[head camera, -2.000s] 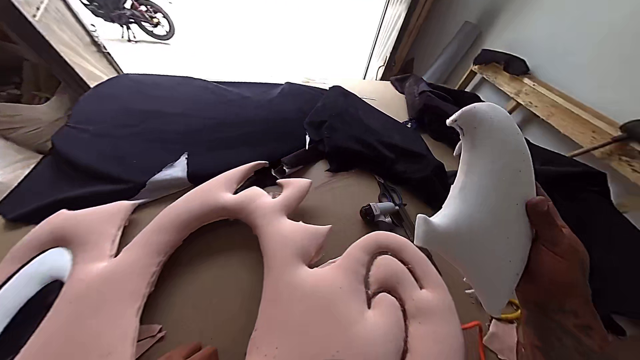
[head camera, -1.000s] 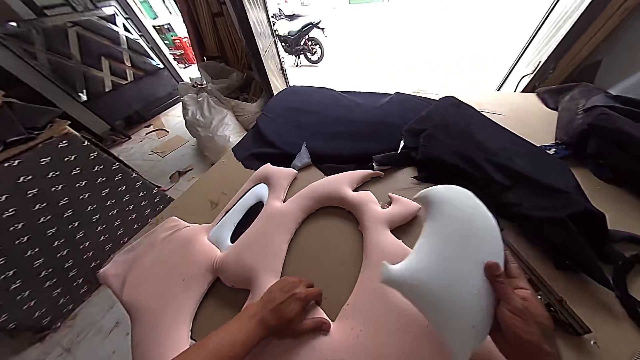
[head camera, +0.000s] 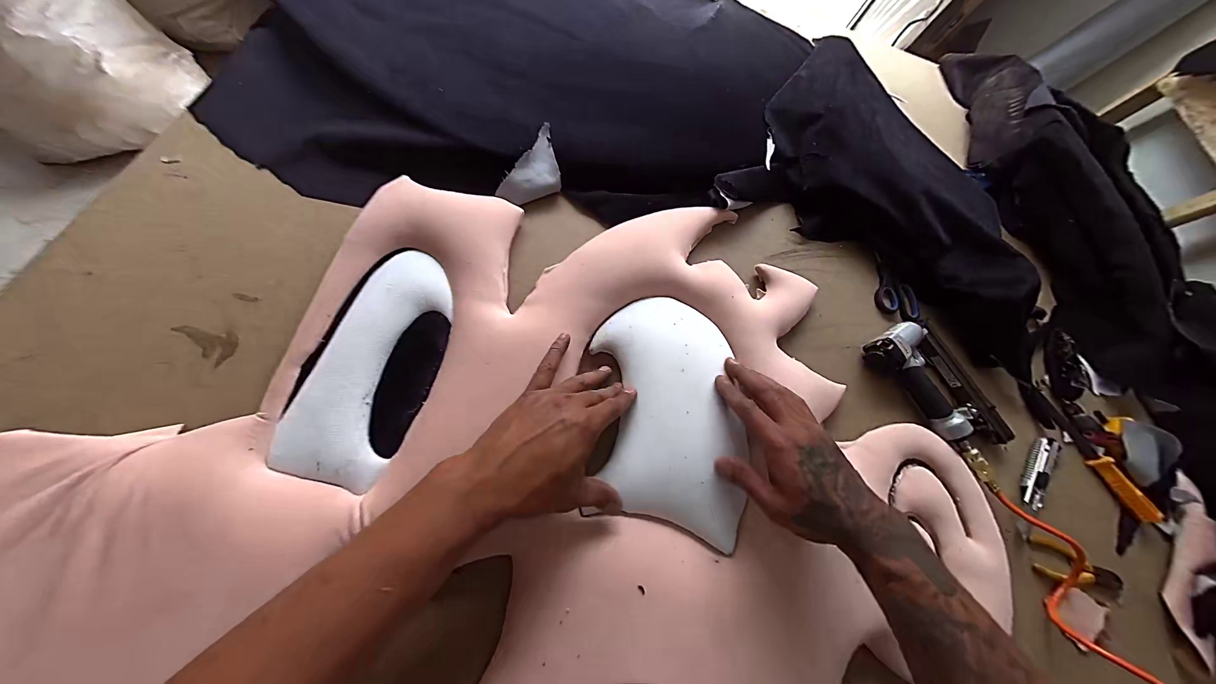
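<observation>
A large pink fabric-covered padded face shape (head camera: 646, 598) lies on the table. In its right eye opening sits a white padded eye piece (head camera: 665, 408). My left hand (head camera: 560, 437), fingers spread, rests at the opening's left side, fingertips on the white piece's inner edge. My right hand (head camera: 779, 437) lies flat against the piece's right edge. Neither hand is closed round anything. A brown gap shows between the piece's inner curve and my left fingers. The left eye opening holds another white piece (head camera: 328, 418) around a black oval (head camera: 410, 380).
Dark cloth (head camera: 532, 85) lies across the table (head camera: 114, 313) behind. At the right are a pneumatic stapler (head camera: 917, 380) with an orange hose (head camera: 1064, 617), scissors (head camera: 895, 296), an orange cutter (head camera: 1126, 489) and yellow-handled pliers (head camera: 1064, 560). A white sack (head camera: 85, 76) stands beyond the left edge.
The white piece, held up in my right hand before, now lies in the right eye opening. My left hand has moved from the pink shape's lower part to this opening. My right hand has released its grasp.
</observation>
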